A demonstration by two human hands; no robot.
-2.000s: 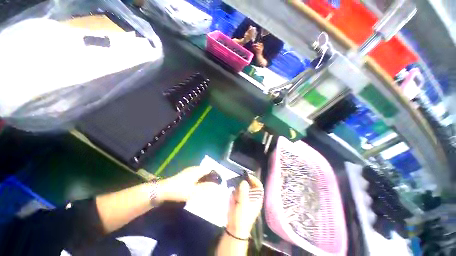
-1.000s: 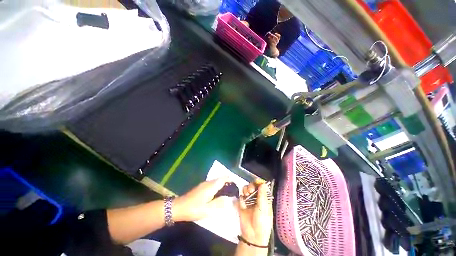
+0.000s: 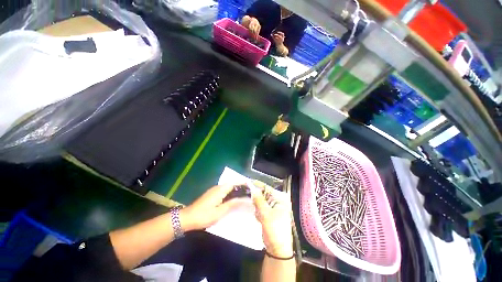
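My left hand holds a small black part over the white paper sheet. My right hand is at the part's right end, its fingers close to it, with thin silver metal pins between the fingers. Whether a pin is inside the part cannot be told. The pink basket full of metal pins is right of my right hand. The black tray at left bears black parts with shiny ends in a row along its right edge and a cluster at its far end.
The bench press stands beyond my hands, with a dark fixture below. A clear plastic bag lies at left around a white sheet. A smaller pink basket and another person's hands are across the bench. More black parts stand at right.
My right hand's fingers have closed in on the black part, and the pins show less. The camera view has shifted. The other person's hand is now at the smaller pink basket.
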